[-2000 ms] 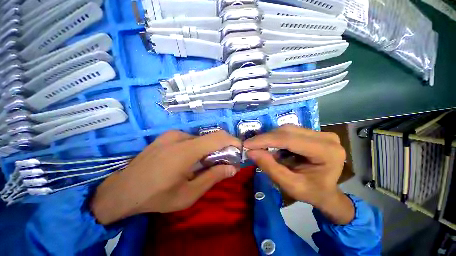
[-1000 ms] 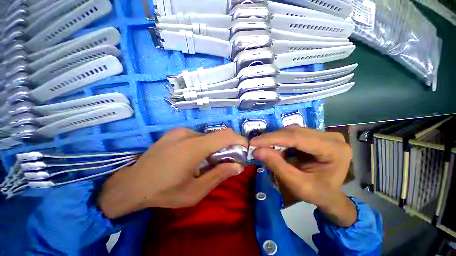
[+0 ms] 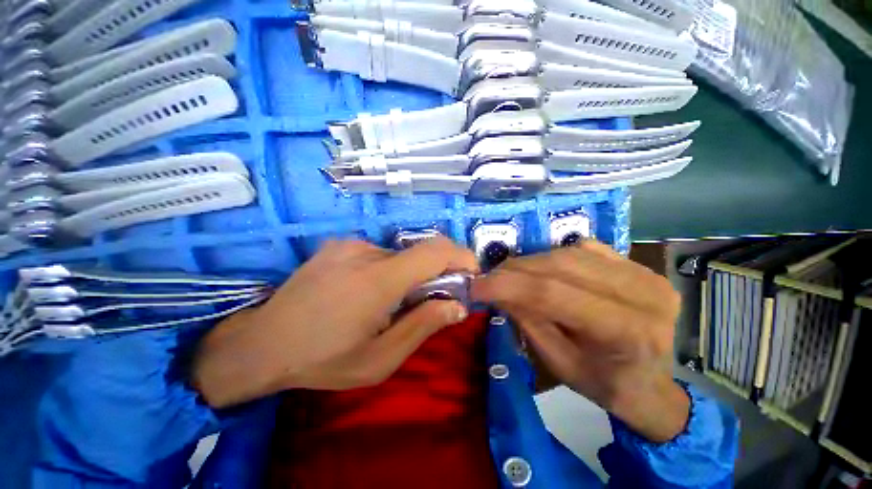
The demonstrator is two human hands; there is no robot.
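My left hand (image 3: 325, 320) holds a silver watch case (image 3: 445, 289) between thumb and fingers, near my body at the tray's front edge. My right hand (image 3: 583, 320) is slightly blurred, its fingertips pinched together against the right edge of the case. The strap connector end there is hidden by the fingers. Bare watch bodies sit in pockets of the blue compartment tray (image 3: 301, 186) just beyond my hands: one at centre (image 3: 495, 241), one to the right (image 3: 570, 227), and one (image 3: 419, 236) partly covered by my left hand.
Strapped watches lie in fanned rows on the tray, centre (image 3: 507, 148) and far left (image 3: 33, 191). More pale straps (image 3: 143, 296) lie left of my left hand. A strap bag (image 3: 784, 86) lies on the green bench (image 3: 688, 191). A rack of upright panels (image 3: 784, 325) stands at right.
The right fingers have closed over the pale strap end that showed between them and the case. The tray's contents appear slightly higher in view, and the centre rows further right.
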